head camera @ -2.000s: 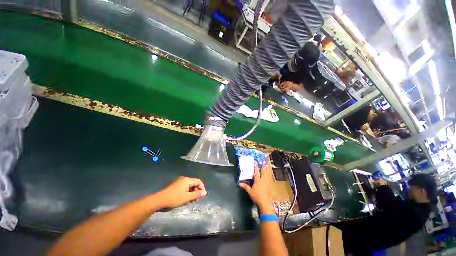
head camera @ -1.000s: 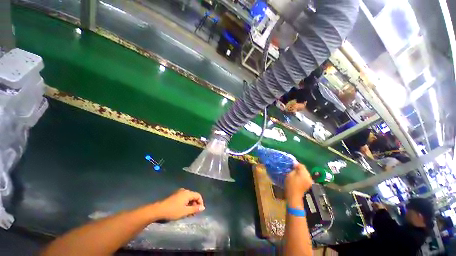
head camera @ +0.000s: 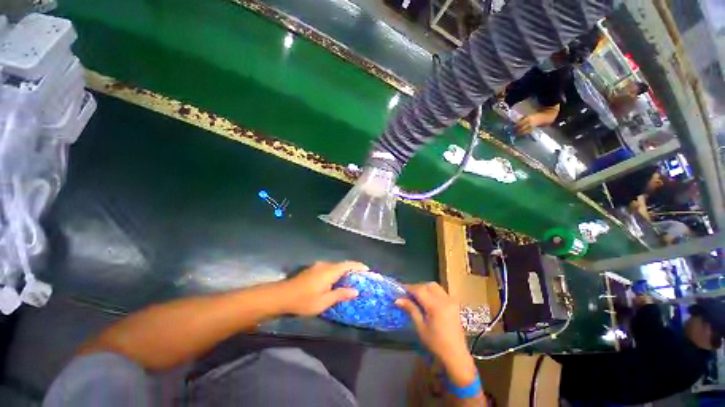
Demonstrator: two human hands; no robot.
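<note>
A clear plastic bag of blue varistors [head camera: 367,302] is held between my two hands at the bench's near edge. My left hand [head camera: 322,289] grips its left side and top. My right hand [head camera: 429,312] grips its right side, with a blue band on the wrist. A few loose blue varistors [head camera: 279,212] with thin wire legs lie on the dark green bench top, left of the fume hood [head camera: 367,205].
A stack of white power strips [head camera: 40,48] with wrapped cords stands left. A cardboard tray [head camera: 453,258] with silvery bits, a black soldering station [head camera: 531,290] and a green spool [head camera: 564,242] are right. A ribbed hose [head camera: 477,67] hangs above. People sit beyond the conveyor and at right.
My right hand has picked up the bag from the tray area and brought it left and nearer to me. My left hand has taken hold of it too. The camera view has shifted.
</note>
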